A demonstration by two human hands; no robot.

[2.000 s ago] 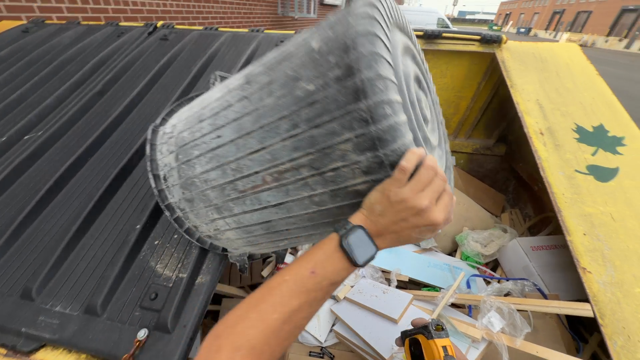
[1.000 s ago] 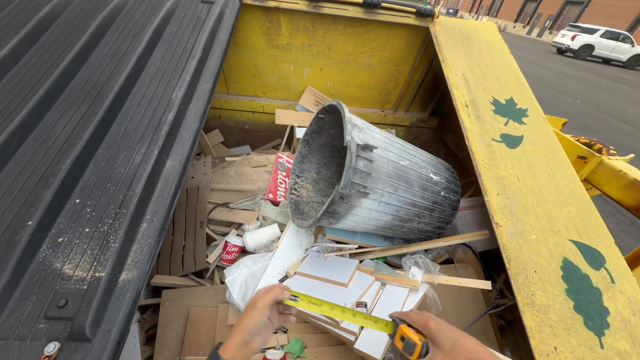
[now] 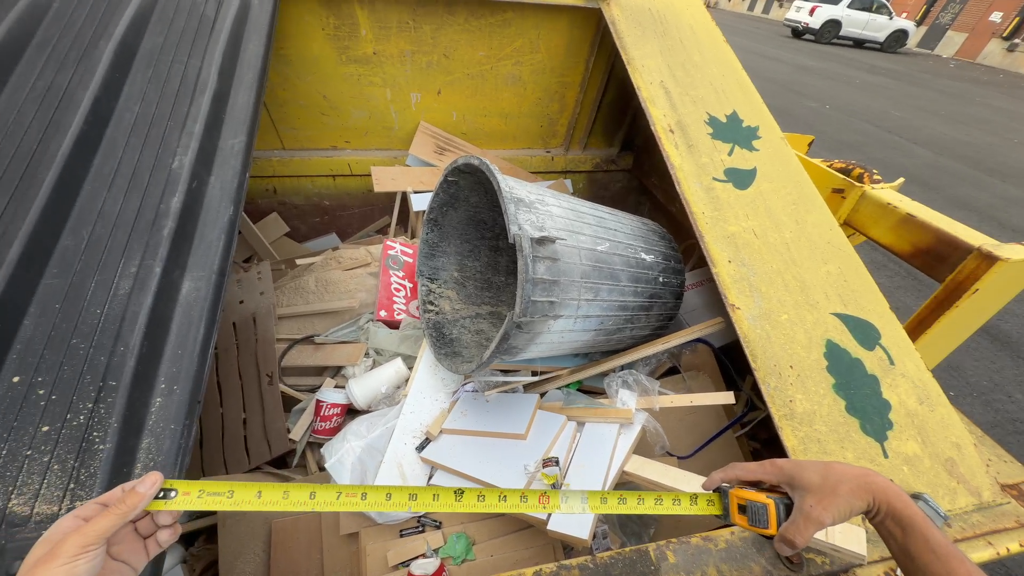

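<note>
A DeWalt tape measure point(image 3: 756, 509) with a yellow and black case is held in my right hand point(image 3: 824, 500) at the lower right, above the dumpster's front edge. Its yellow blade point(image 3: 440, 498) stretches level across the lower view to my left hand point(image 3: 104, 528), whose thumb and fingers pinch the hooked end. The blade reads about 25 at the case. Beyond it, a grey, dusty ribbed plastic trash bin point(image 3: 592, 272) lies on its side on the debris, its mouth facing left.
The yellow metal dumpster point(image 3: 432, 76) holds wood offcuts, white boards point(image 3: 492, 412), paper cups point(image 3: 328, 412), a red box point(image 3: 398, 280) and plastic bags. A black ribbed lid point(image 3: 104, 200) covers the left side. A leaf-marked yellow wall point(image 3: 768, 240) slopes along the right. A white car point(image 3: 848, 20) stands beyond.
The bin, held up by my right hand two seconds ago, now lies in the dumpster. Since one second ago my hands have moved apart, and much more blade is out.
</note>
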